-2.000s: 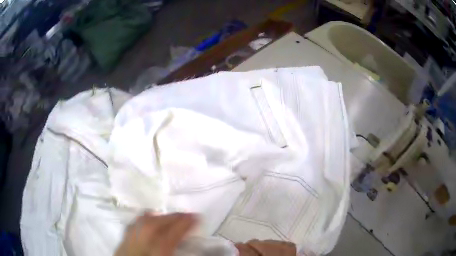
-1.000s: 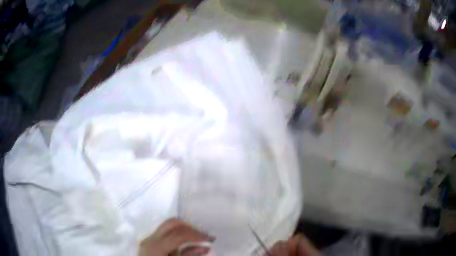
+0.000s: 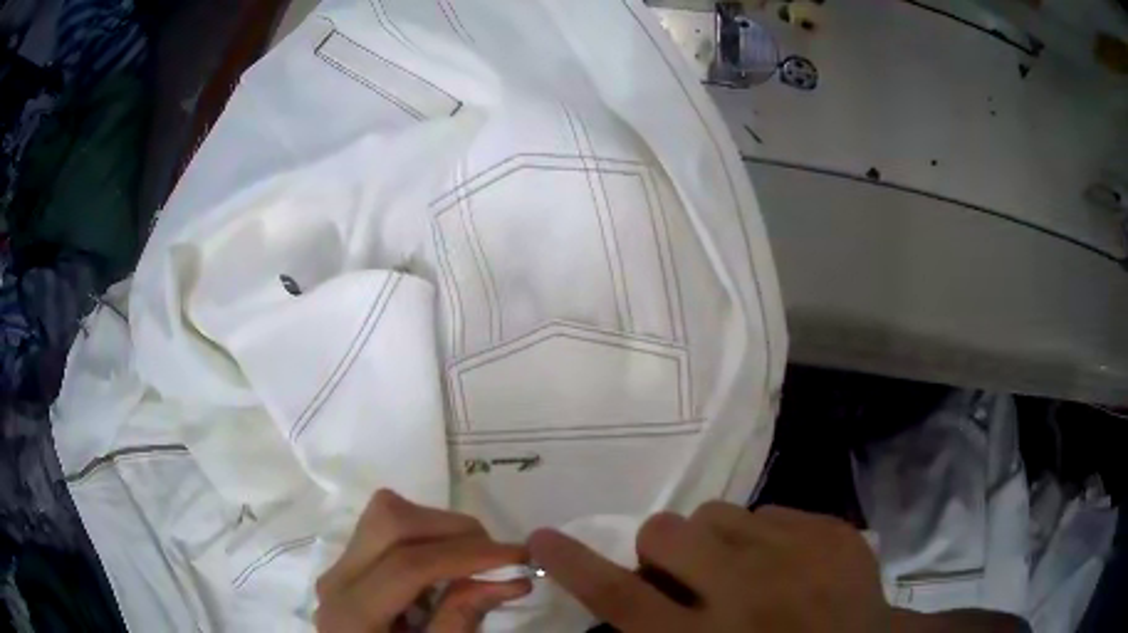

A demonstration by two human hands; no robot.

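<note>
The white jacket body (image 3: 557, 247) with double rows of dark stitching lies spread in front of me. Its pointed chest pocket flap (image 3: 575, 377) and the narrow welt pocket (image 3: 390, 77) face up. My left hand (image 3: 421, 571) is at the bottom centre and pinches a small piece of the white cloth at the fingertips. My right hand (image 3: 730, 575) meets it from the right, its index finger touching the same spot. A tiny shiny point shows between the fingertips. What my right hand holds in its curled fingers is hidden.
The cream machine table (image 3: 952, 235) is on the right, with a shiny metal plate (image 3: 748, 47) at the top. A white pile (image 3: 952, 495) hangs below the table's edge at the lower right. Green sacks (image 3: 81, 173) and grey cloth lie at the far left.
The view has moved closer over the pocket panel. My right hand has come leftward against my left fingertips. The thin dark blade seen by my right hand a second ago no longer shows clearly.
</note>
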